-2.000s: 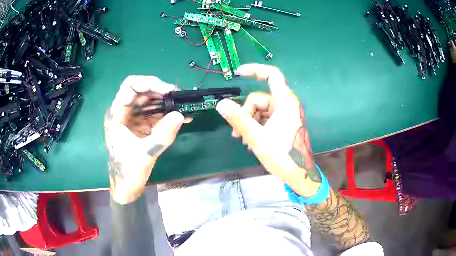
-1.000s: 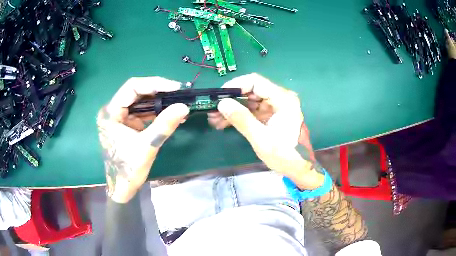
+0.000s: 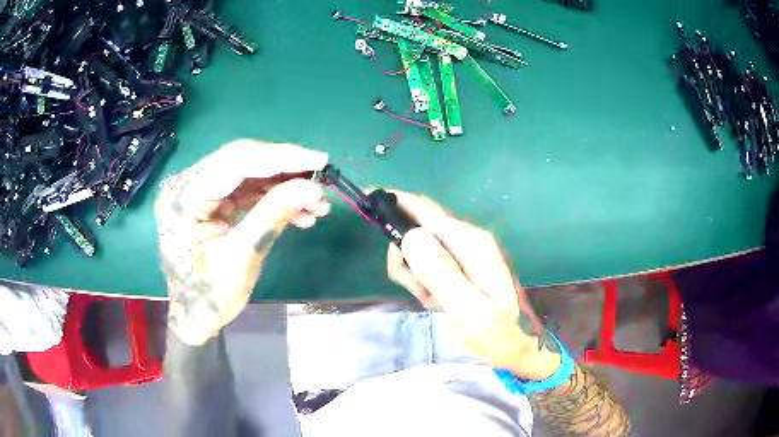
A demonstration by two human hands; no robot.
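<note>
A black plastic housing [image 3: 363, 201] is held tilted above the near part of the table, its narrow neck pointing up and left, with a red wire alongside. My right hand [image 3: 457, 273] grips the wide body and covers most of it. My left hand [image 3: 243, 213] has its thumb and fingers at the neck's tip; whatever small part they pinch there is hidden. Beyond the hands lies a loose pile of green circuit boards [image 3: 450, 96] with red wires and small silvery end parts.
A large heap of black units [image 3: 94, 119] covers the left of the green table [image 3: 598, 179]. A smaller cluster of black units [image 3: 752, 119] lies at right. Red stools [image 3: 636, 363] stand below the table edge. A person's dark purple clothing [image 3: 735, 324] shows at right.
The housing has turned from level to tilted, neck towards the upper left. My right hand has moved down around its body, and my left fingers have shifted to the neck tip. The view has shifted.
</note>
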